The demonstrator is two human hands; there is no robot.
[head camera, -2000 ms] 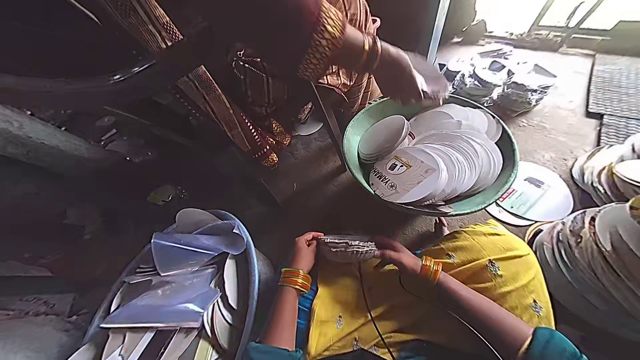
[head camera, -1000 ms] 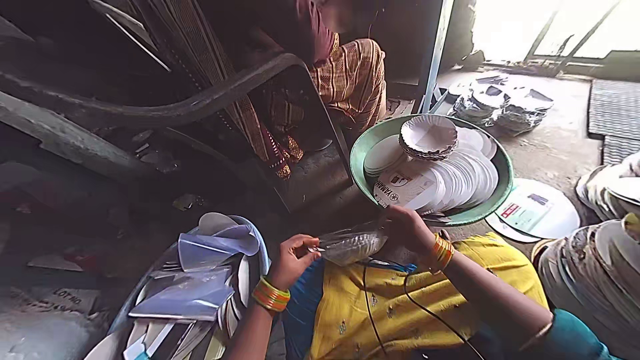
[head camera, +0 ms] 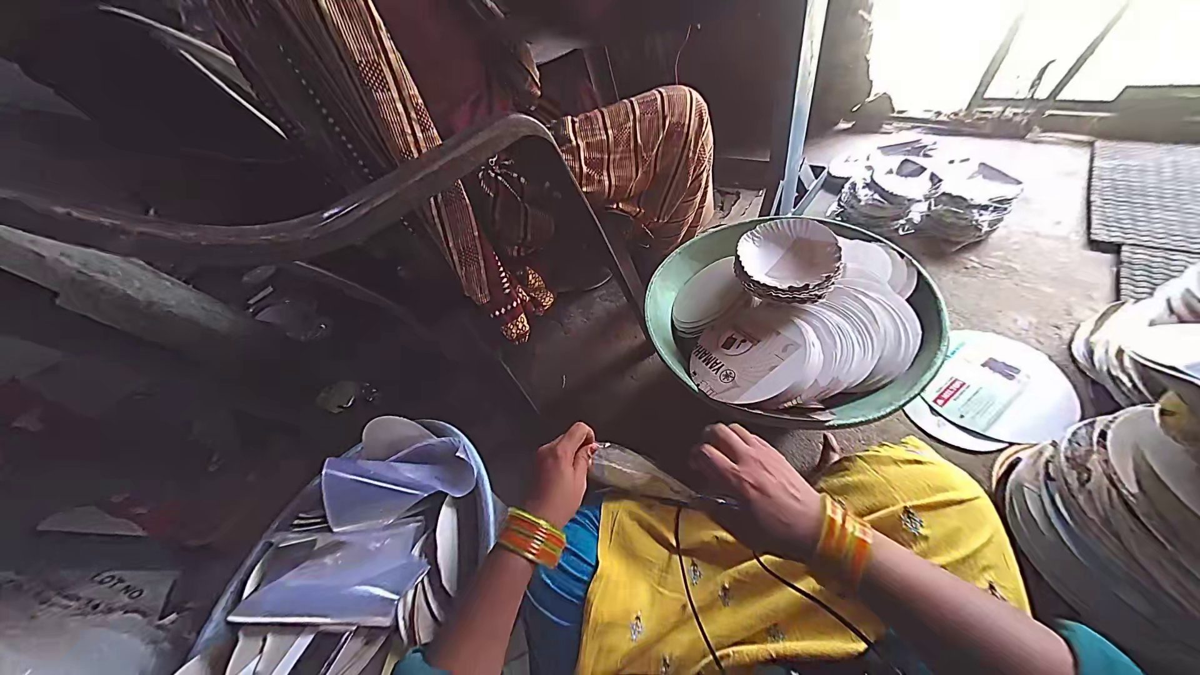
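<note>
Between my two hands, over my lap, is a clear plastic bag (head camera: 642,472) with paper bowls or plates in it. My left hand (head camera: 560,473) pinches the bag's left edge. At its other end my right hand (head camera: 759,487) is closed on the plastic, its fingertips partly hidden. Beyond my right hand, a green basin (head camera: 658,300) holds many white paper discs (head camera: 844,342), and a small stack of fluted paper bowls (head camera: 789,255) rests on them. Left of my left hand, a tub (head camera: 480,483) holds clear plastic bags (head camera: 337,577) and cut card pieces.
Stacks of paper discs (head camera: 1097,525) stand at the right, beside loose printed discs (head camera: 1008,389) on the floor. Plastic-wrapped bundles (head camera: 923,192) lie farther back. A curved dark metal bar (head camera: 309,234) crosses the left, before a seated person's patterned clothing (head camera: 647,159).
The other person's hand has left the basin, where a stack of fluted bowls now lies on top of the discs. My hands have moved apart along the bag.
</note>
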